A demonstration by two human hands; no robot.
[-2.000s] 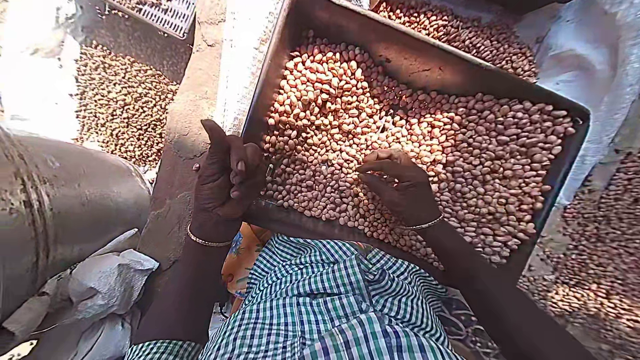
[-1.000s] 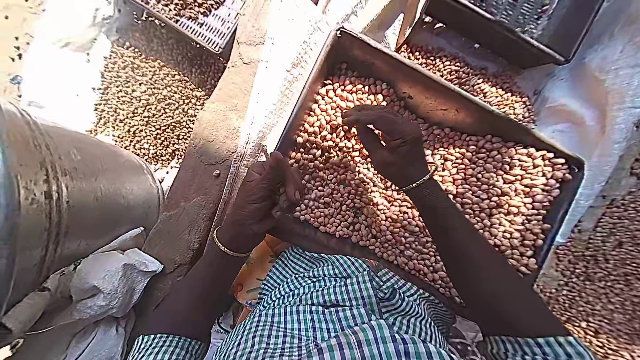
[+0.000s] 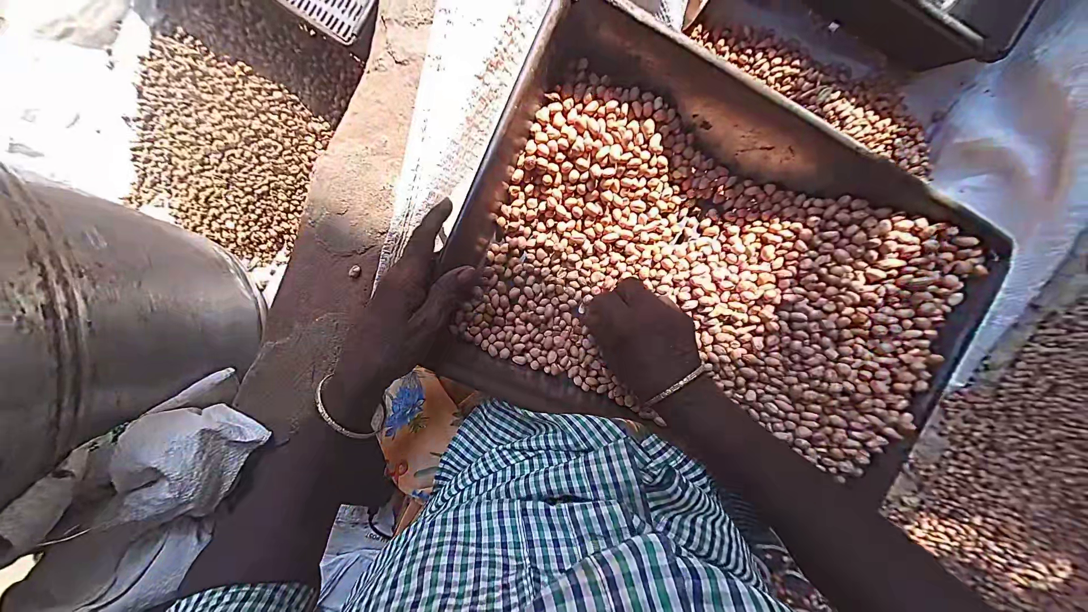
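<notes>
A dark rectangular metal tray [image 3: 731, 140] lies in front of my body, filled with reddish-brown shelled peanuts [image 3: 833, 323]. My right hand [image 3: 643, 336] rests low over the nuts near the tray's front middle, its fingers bent downward; a small pale bit shows at the fingertips, and whether they grip it is unclear. At the tray's left front corner, my left hand [image 3: 416, 297] is at the rim with its fingers apart and thumb up; its palm is partly out of sight. Each wrist wears a thin bangle.
To the left lies a large metal drum [image 3: 127, 297] with white woven sacking [image 3: 183, 459] below it. A raised earthen ledge [image 3: 353, 178] separates the tray from a brown heap [image 3: 221, 144]. More nuts [image 3: 1011, 459] spread at the right. Another dark tray [image 3: 926, 30] stands at the top right.
My right hand has moved from the upper left part of the nuts toward the tray's front edge. My left hand's fingers have spread from their curled pose.
</notes>
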